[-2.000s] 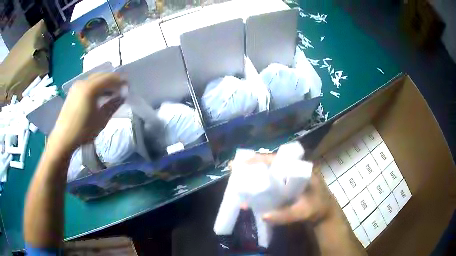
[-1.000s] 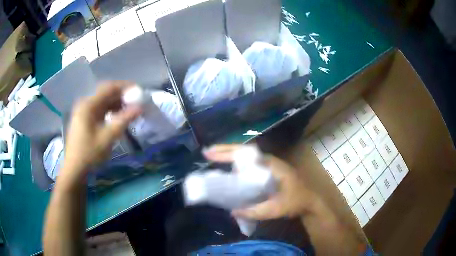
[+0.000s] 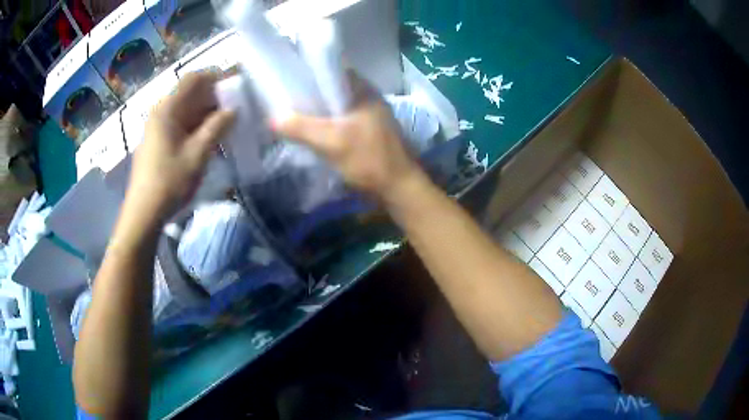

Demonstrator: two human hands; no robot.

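Note:
My right hand (image 3: 353, 143) holds several white accessory pieces (image 3: 275, 66) above the open retail boxes. My left hand (image 3: 176, 139), blurred, pinches one white piece (image 3: 234, 102) just left of them. Below the hands stands a row of open boxes with raised pale lids (image 3: 369, 41). Whitish wrapped products (image 3: 215, 238) sit inside; one more shows at the right end (image 3: 411, 115). My hands and forearms hide parts of the row.
Closed retail boxes (image 3: 131, 61) stand behind. A loose accessory pile (image 3: 16, 271) lies at the left of the green table (image 3: 526, 33), near a brown shape (image 3: 16, 156). White scraps (image 3: 493, 89) are scattered at the back. A deep master carton (image 3: 690, 197) with white box tops stands at right.
My right hand has moved up and left with the white pieces, from the table's front edge to above the boxes. My left hand still holds a piece. The view has shifted.

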